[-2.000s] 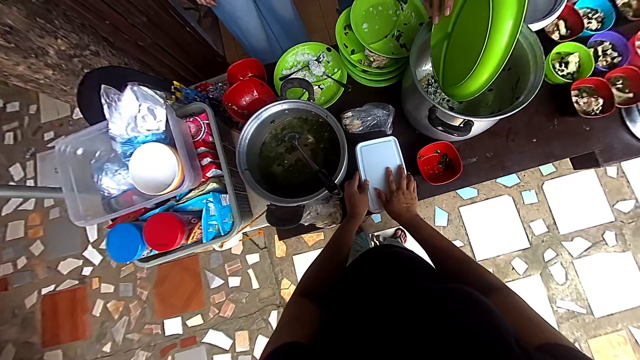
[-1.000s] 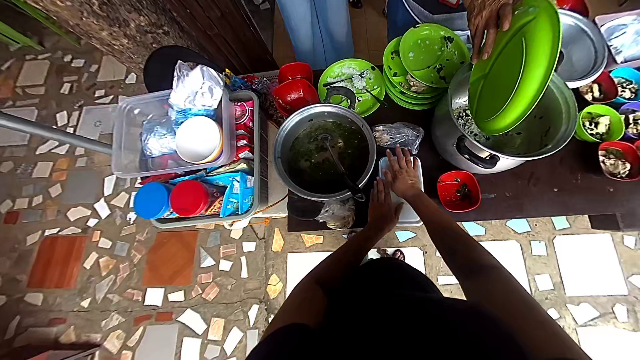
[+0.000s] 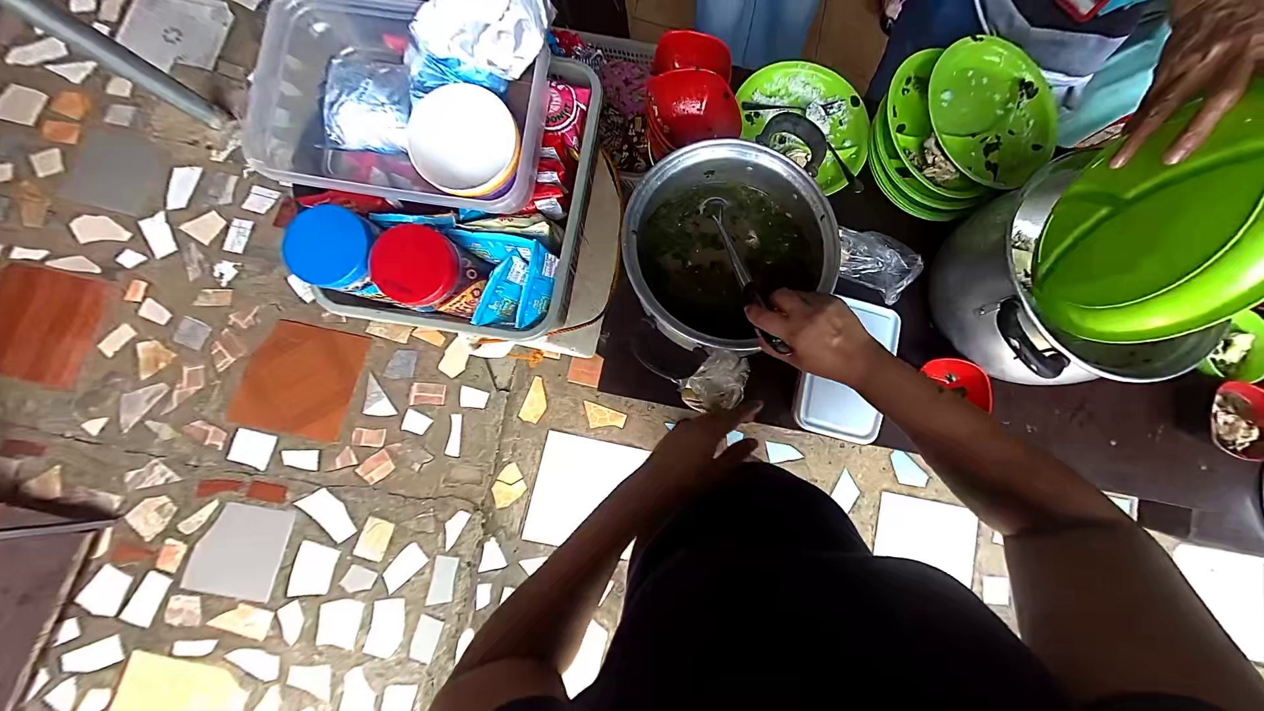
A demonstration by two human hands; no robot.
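Observation:
My right hand (image 3: 815, 334) grips the dark handle of a ladle (image 3: 731, 242), whose bowl end rests in a metal pot (image 3: 637, 212) of soup with green leaves. My left hand (image 3: 703, 442) hangs near the table edge, just below a clear plastic bag (image 3: 716, 381), fingers apart; whether it touches the bag I cannot tell. A white lidded container (image 3: 839, 403) lies right of the pot, partly under my right forearm. Another clear bag (image 3: 879, 263) lies above it. A small red bowl (image 3: 958, 383) stands to the container's right.
Stacked green plates (image 3: 992, 114) and red bowls (image 3: 693, 104) stand behind the pot. At right, another person's hand (image 3: 1200, 74) holds a green plate (image 3: 1145, 237) over a large metal pot (image 3: 973, 286). A basket of packets and jars (image 3: 578, 207) stands at left.
My right hand has left the white container and taken hold of the ladle handle. My left hand has come off the container to beside the bag. The view has moved closer.

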